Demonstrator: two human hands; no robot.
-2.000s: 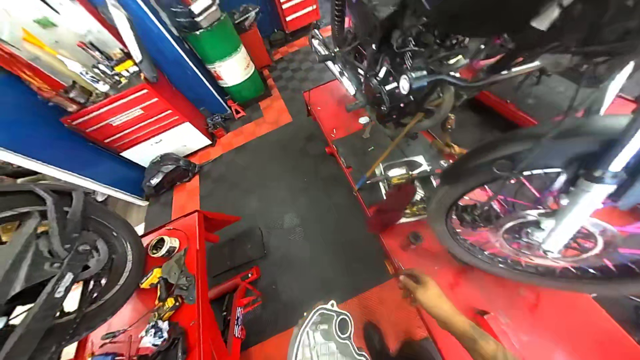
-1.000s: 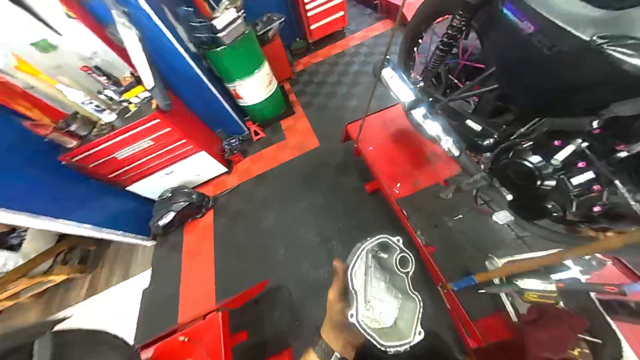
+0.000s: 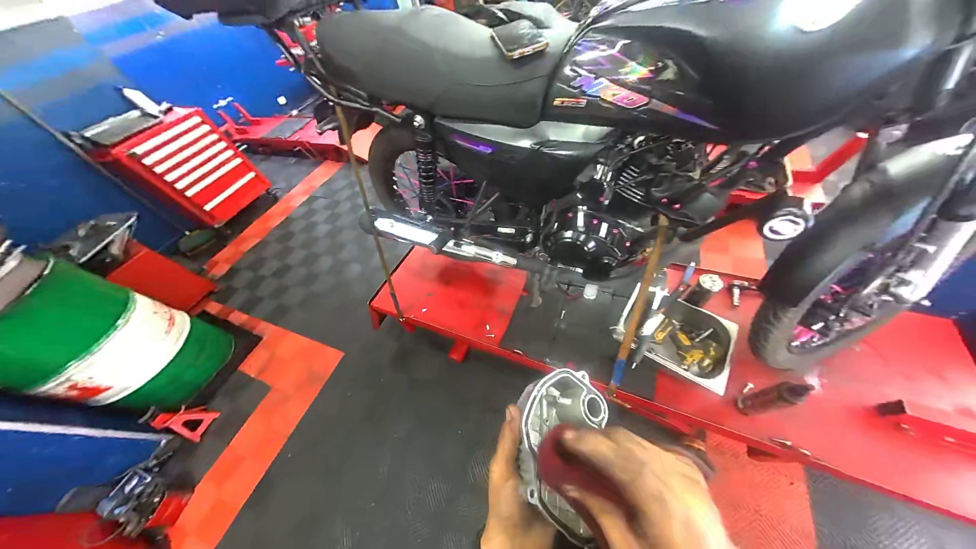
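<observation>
My left hand (image 3: 509,476) grips the left edge of a metal engine cover (image 3: 560,396), whose hollow inner side faces up. My right hand (image 3: 648,484) presses a dark red cloth (image 3: 576,469) against the inside of the cover, hiding its lower right part. Beyond my hands a black motorcycle (image 3: 587,145) stands on a red lift platform (image 3: 465,293). A metal tray (image 3: 720,366) with several parts and tools lies on the platform under the engine. A phone (image 3: 520,38) rests on the seat.
A wooden stick with a blue end (image 3: 637,320) leans near the tray. A dark bottle (image 3: 774,397) lies on the platform. At left are a green and white drum (image 3: 114,335), a red jack stand (image 3: 185,422) and a red tool cabinet (image 3: 191,164).
The view has swung toward the motorcycle. My right hand, out of view one second ago, is now on the cover with the red cloth. The cover stays in my left hand.
</observation>
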